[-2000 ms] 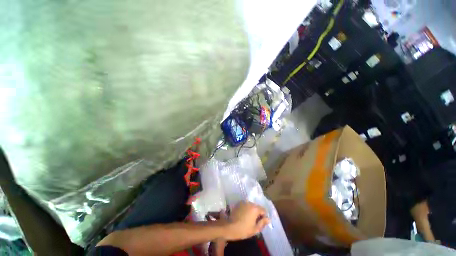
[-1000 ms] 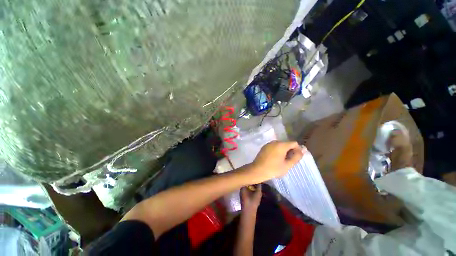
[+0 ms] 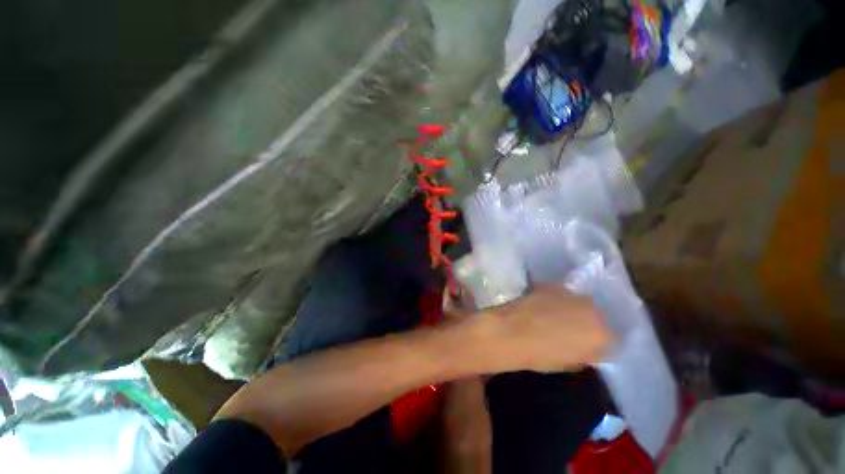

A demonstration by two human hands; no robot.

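My left hand (image 3: 574,329), blurred, reaches in from the lower left and is closed on the edge of a clear-white ribbed air column bag (image 3: 644,389). The bag hangs down to the right of the hand. My right hand (image 3: 452,304) is mostly hidden behind my left forearm; only a bit shows above it, and its forearm shows below. A red coiled air hose (image 3: 437,199) runs down to it. What the right hand holds is hidden. Crumpled clear bags (image 3: 547,218) lie just beyond my hands.
A huge grey-green woven sack (image 3: 269,194) fills the upper left. A brown carton with orange tape (image 3: 732,222) stands at the right. A blue packet (image 3: 553,100) and black cables lie at the top. Red surfaces (image 3: 417,412) show below. Pale film (image 3: 778,435) is at the lower right.
The view has moved closer and shifted, so the sack, hose and carton appear larger. My left hand appears lower and further right, now covering most of my right hand.
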